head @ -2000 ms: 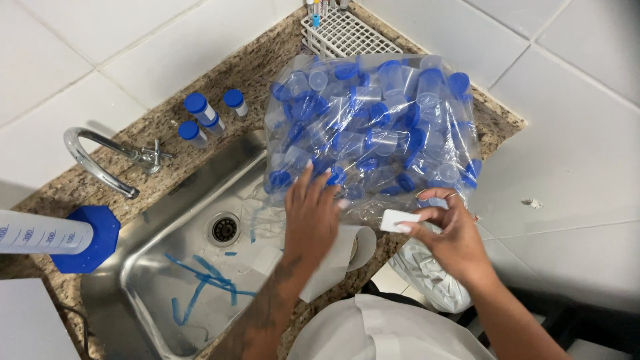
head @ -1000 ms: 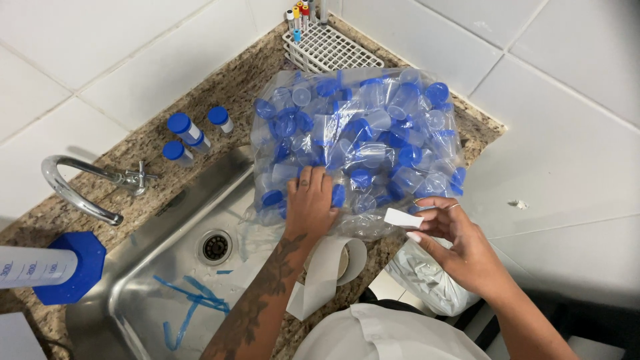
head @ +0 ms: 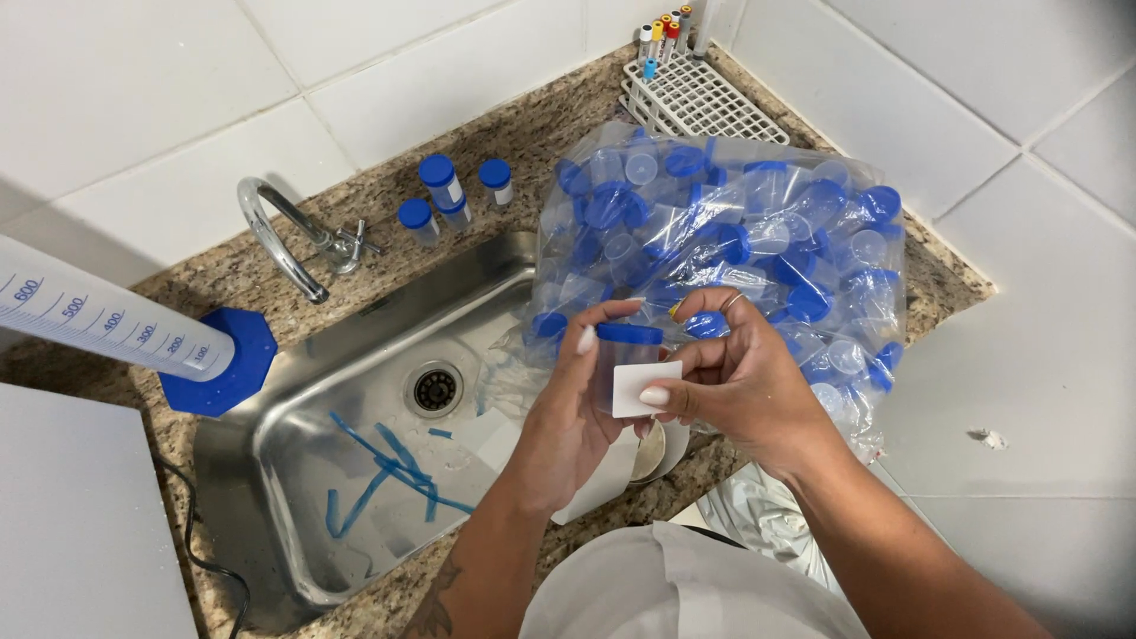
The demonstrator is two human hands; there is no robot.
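Note:
My left hand (head: 568, 417) holds a clear plastic specimen cup (head: 607, 368) upright by its sides; a blue screw lid (head: 629, 334) is on it. Between the thumb and fingers of my right hand (head: 754, 382) is a blank white label (head: 641, 389), which lies against or just in front of the cup's wall; whether it sticks there I cannot tell. Beyond both hands lies a large clear plastic bag (head: 683, 222) full of blue-lidded cups. Under my hands a roll of white label backing (head: 670, 448) rests near the counter's front edge, partly hidden.
A steel sink (head: 293, 435) with blue strips (head: 390, 466) in it is at left, below a chrome faucet (head: 284, 235). Several lidded cups (head: 439, 173) stand behind it. A graduated cylinder (head: 177, 342) is far left; a tube rack (head: 710, 102) stands behind the bag.
My left hand has come away from the bag and now holds a lidded cup. My right hand has brought the white label over to that cup.

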